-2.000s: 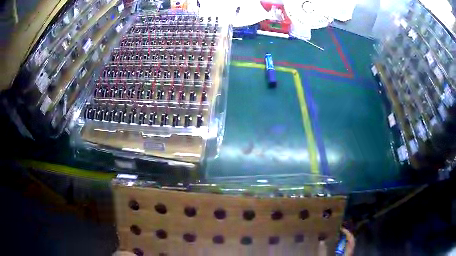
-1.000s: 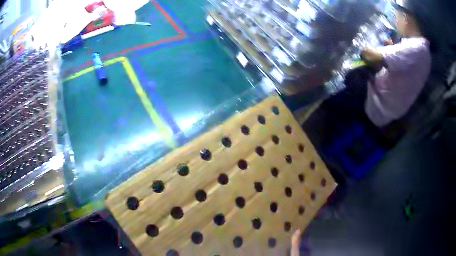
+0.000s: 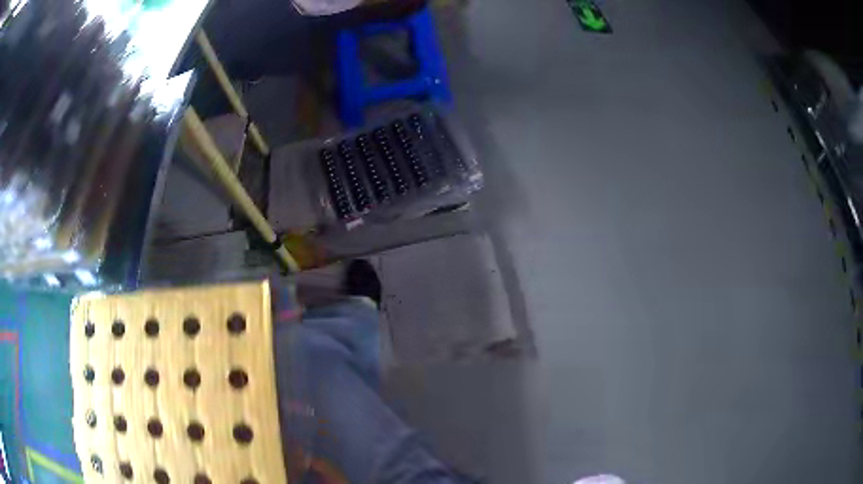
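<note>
A tan cardboard divider (image 3: 175,359) with rows of round dark holes is at the lower left, over the bench edge and beside my leg. Its lower part is cut off by the bottom edge. Neither of my hands can be made out. A small pale shape at the bottom edge, right of centre, is too cut off to tell. On the floor level, a clear tray (image 3: 445,156) holds rows of small dark components.
Green bench mat (image 3: 43,378) with tape lines at the left, below blurred stacked clear trays (image 3: 66,142). Blue stool (image 3: 348,71) at the top. Yellowish poles (image 3: 227,175) by the bench. My leg (image 3: 345,388) and dark shoe. Grey floor (image 3: 643,236) with a green arrow sign (image 3: 591,14).
The view has swung right and down to the floor. The divider now lies at the lower left. The finger at its edge, the blue marker and the seated person's upper body have left the view.
</note>
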